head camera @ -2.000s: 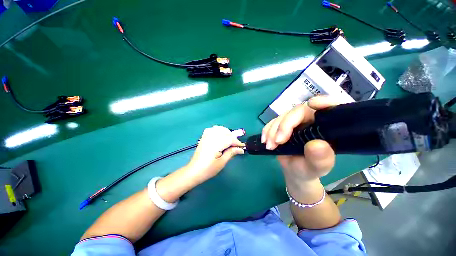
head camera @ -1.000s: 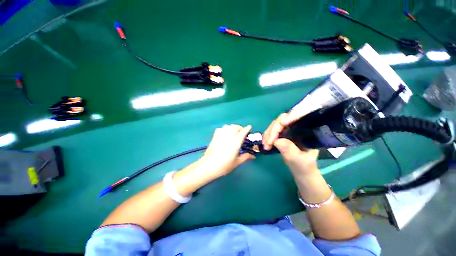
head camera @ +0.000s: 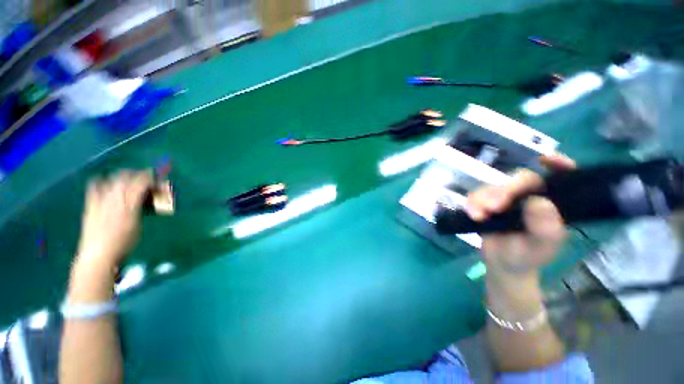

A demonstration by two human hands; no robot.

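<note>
My left hand (head camera: pixel 116 214) is blurred at the left, over the dark green belt. Its fingers are curled at a black connector housing with pale metal contacts (head camera: pixel 162 198); its cable is not clear. My right hand (head camera: pixel 517 214) grips the thick black electric screwdriver (head camera: pixel 600 196), with its nose to the left, above the front of the white-grey screw feeder (head camera: pixel 427 187). The screwdriver bit cannot be made out.
Cable assemblies lie on the belt, with black housings at centre-left (head camera: pixel 259 199), centre (head camera: pixel 416 124) and farther right (head camera: pixel 544 84). Blue bins with white material (head camera: pixel 112 97) stand at the far left. A clear plastic bag (head camera: pixel 637 105) lies beyond the feeder.
The view has swung left. My left hand has moved from the near bench out over the belt, and no cable lies on the bench. The screwdriver nose is away from the housing.
</note>
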